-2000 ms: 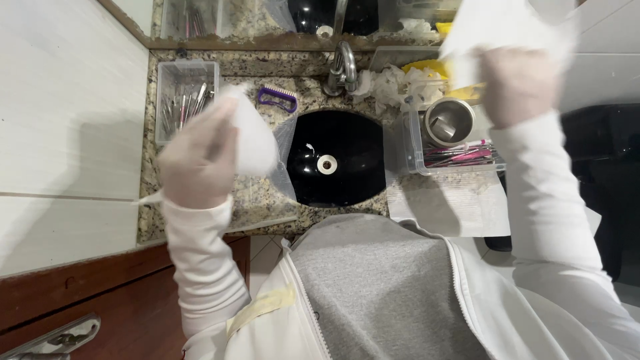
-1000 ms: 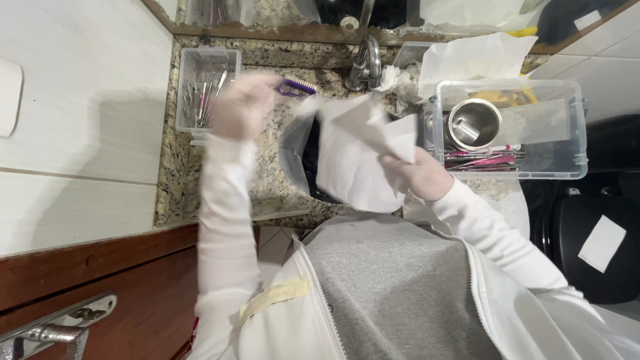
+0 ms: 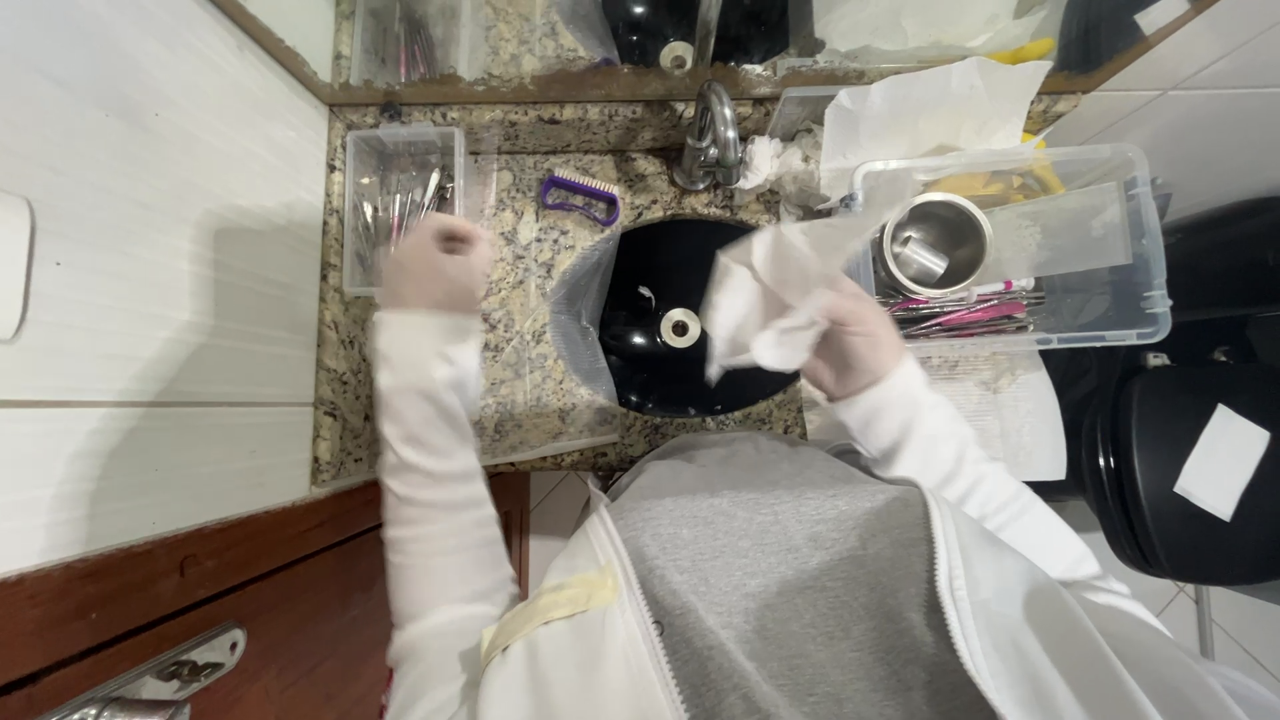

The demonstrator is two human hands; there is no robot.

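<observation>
My right hand [image 3: 855, 340] grips a crumpled sheet of white paper [image 3: 765, 290] over the right side of the black sink basin [image 3: 640, 375]. My left hand [image 3: 438, 265] is blurred, its fingers curled, at the near right corner of a clear plastic box [image 3: 355, 240] of slim metal tools; whether it holds anything cannot be told. A purple-handled brush [image 3: 581, 198] lies on the granite between that box and the faucet. Right of the basin, a larger clear plastic bin [image 3: 1150, 260] holds a steel cup [image 3: 935, 245] and several pink-and-metal tools [image 3: 965, 315].
A chrome faucet [image 3: 710, 140] stands behind the basin, with crumpled paper [image 3: 785, 165] beside it. A clear plastic sheet [image 3: 540, 400] covers part of the granite counter. White paper [image 3: 940, 110] lies behind the bin. A mirror edges the back; a black toilet [image 3: 1140, 470] is at right.
Since a second ago, the paper in my right hand has become more bunched and moved rightward, uncovering more of the basin. My left hand has moved nearer me, beside the tool box.
</observation>
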